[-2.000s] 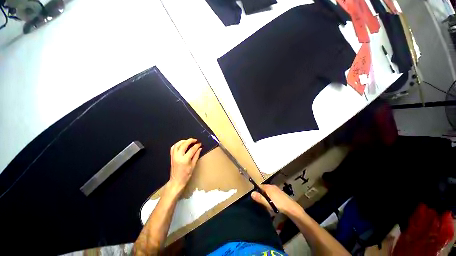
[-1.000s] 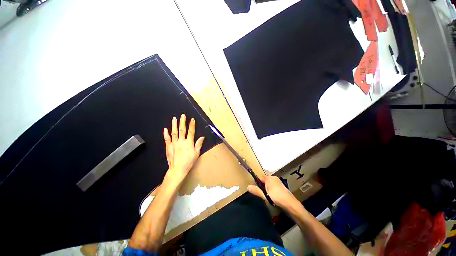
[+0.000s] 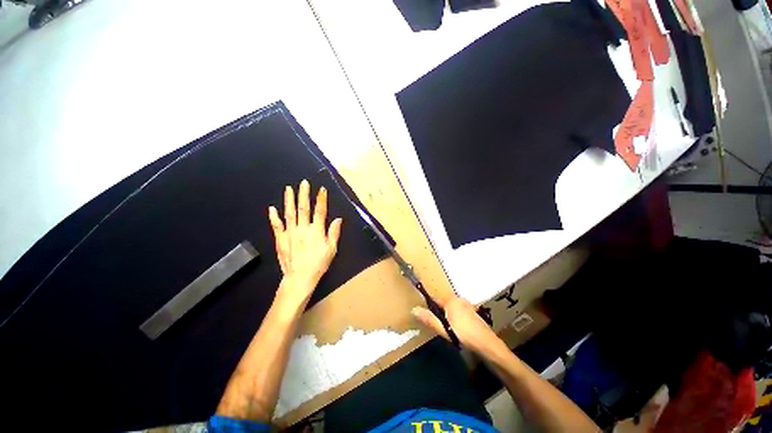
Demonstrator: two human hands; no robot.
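Note:
A large black cloth panel with a thin white chalk line near its edges lies on the left of the table. A grey metal weight rests on it. My left hand lies flat on the cloth with fingers spread, near the panel's right end. My right hand grips the handles of the tailor's shears at the table's front edge. The blades point up and left along the panel's right edge, with cloth at them. A narrow strip of cloth lies on the outer side of the blades.
A cut black cloth piece lies across the table seam to the right. Red pieces and a pen lie near the far right edge. Black cloth and red cloth are heaped below the table at right.
My left hand has gone from bent fingers at the cloth's edge to lying flat, farther in. The shears have moved up along the edge. The view has shifted slightly.

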